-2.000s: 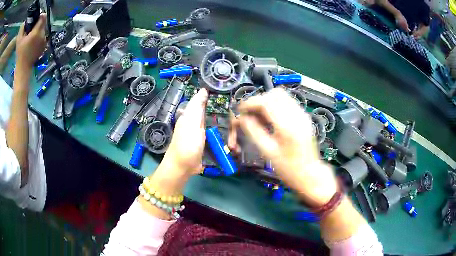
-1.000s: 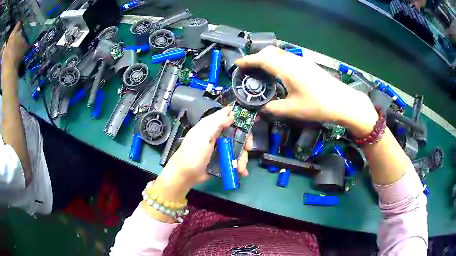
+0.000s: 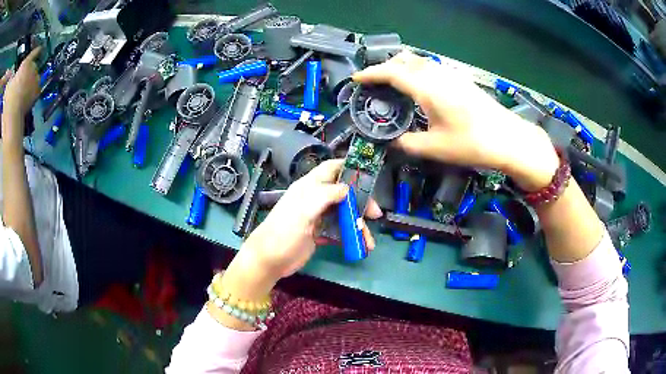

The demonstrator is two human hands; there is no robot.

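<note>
I hold an open fan unit in front of me, its round spoked head [image 3: 380, 111] at the top and its handle pointing down towards me. My left hand [image 3: 296, 219] grips the handle shell from the left, with fingertips showing at its right side. My right hand [image 3: 467, 128] grips the head, thumb below and fingers over its top. The green circuit board [image 3: 364, 154] shows at the neck. A blue battery [image 3: 352, 228] lies slanted over the open handle, outside its trough, with a pale patch on its side. The inside of the handle is partly hidden.
Half-built grey units and blue batteries lie heaped on the green worktop [image 3: 394, 283] to both sides. A pale edge strip [image 3: 642, 166] divides it from the dark green belt. A black and white box [image 3: 102, 45] stands upper left. A neighbouring worker's arm [image 3: 16, 146] is at the left edge.
My right hand moved from the board area onto the fan head. The head is now held over the neck. The battery has shifted slightly right and up since a second ago.
</note>
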